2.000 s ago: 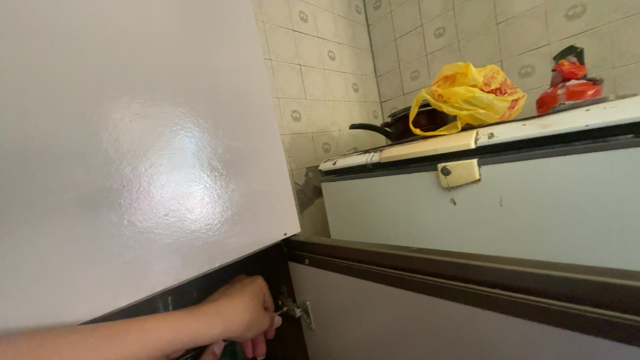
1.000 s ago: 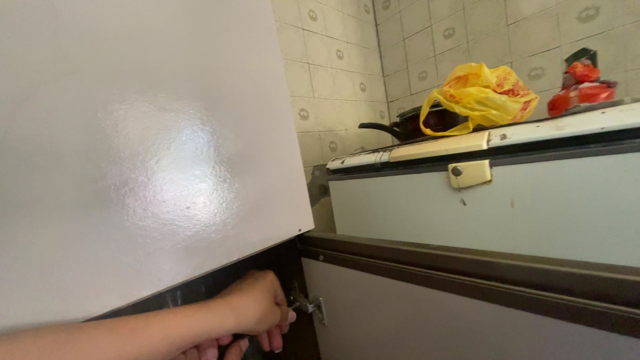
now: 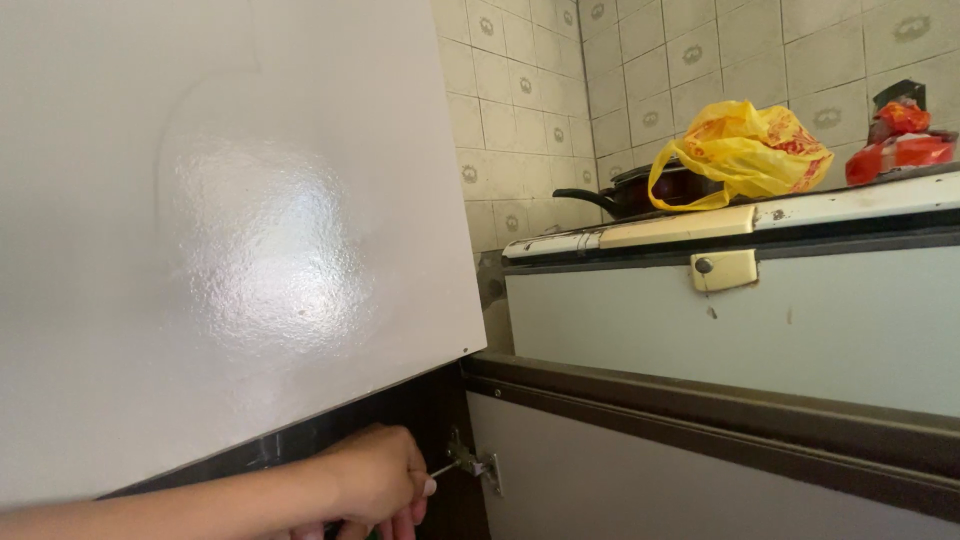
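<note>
My left hand reaches in from the lower left, its fingers pinched around a thin metal shaft, apparently a screwdriver's. The shaft's tip meets a metal cabinet hinge, which joins the dark inner cabinet side to the open lower door. Beneath my left hand, at the bottom edge, more fingertips show, seemingly of my right hand; most of it is hidden, as is its hold. A bit of green shows among the fingers.
A large glossy pale panel fills the upper left. Behind the door stands a chest freezer with a latch. On its lid are a dark pan, a yellow plastic bag and a red wrapped item. Tiled walls rise behind.
The left hand stays beside the hinge, with its wrist and fingers slightly turned. The shaft between fingers and hinge shows more plainly now than one second ago.
</note>
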